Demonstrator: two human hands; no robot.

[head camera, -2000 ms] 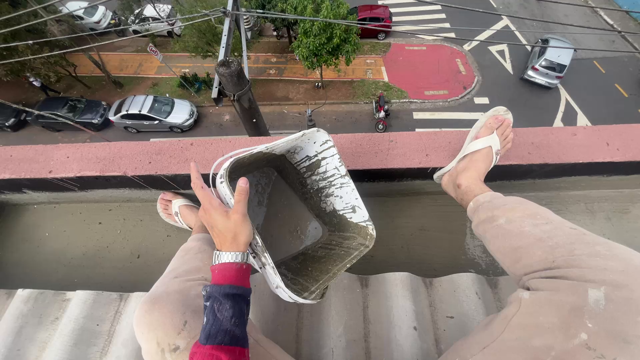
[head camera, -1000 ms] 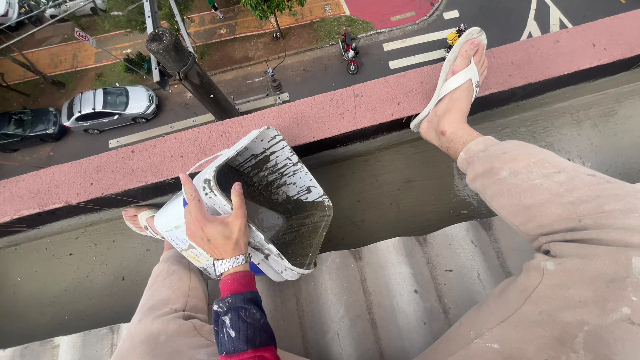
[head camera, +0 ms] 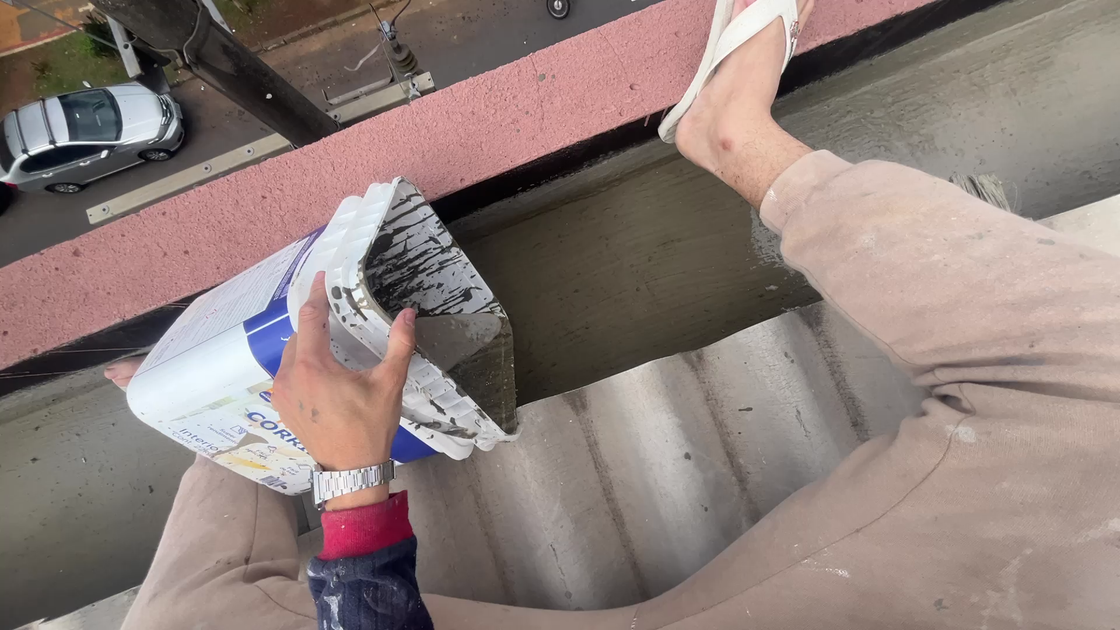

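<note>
A white rectangular plastic bucket (head camera: 210, 359) with a blue band lies tipped over my lower left leg, its mouth turned to the right. Grey, wet-looking residue streaks its inner walls. My left hand (head camera: 346, 385), with a metal watch at the wrist, grips the bucket's rim side, the thumb at the edge of the mouth and the fingers along the outer wall. What the underside of the bucket rests on is hidden. My right hand is out of view. Beneath the bucket runs a concrete gutter (head camera: 612, 280) with a smooth, damp-looking grey coating.
A pink parapet (head camera: 490, 122) borders the gutter, with a drop to the street beyond. A corrugated roof sheet (head camera: 647, 437) lies on the near side. My foot in a white flip-flop (head camera: 735, 52) is on the parapet. Pale bristles (head camera: 984, 188) show beside my right leg.
The bucket has tipped further onto its side, showing more of its outer wall. My left hand has gone from spread fingers beside the rim to a hold on it. The view has turned and come closer.
</note>
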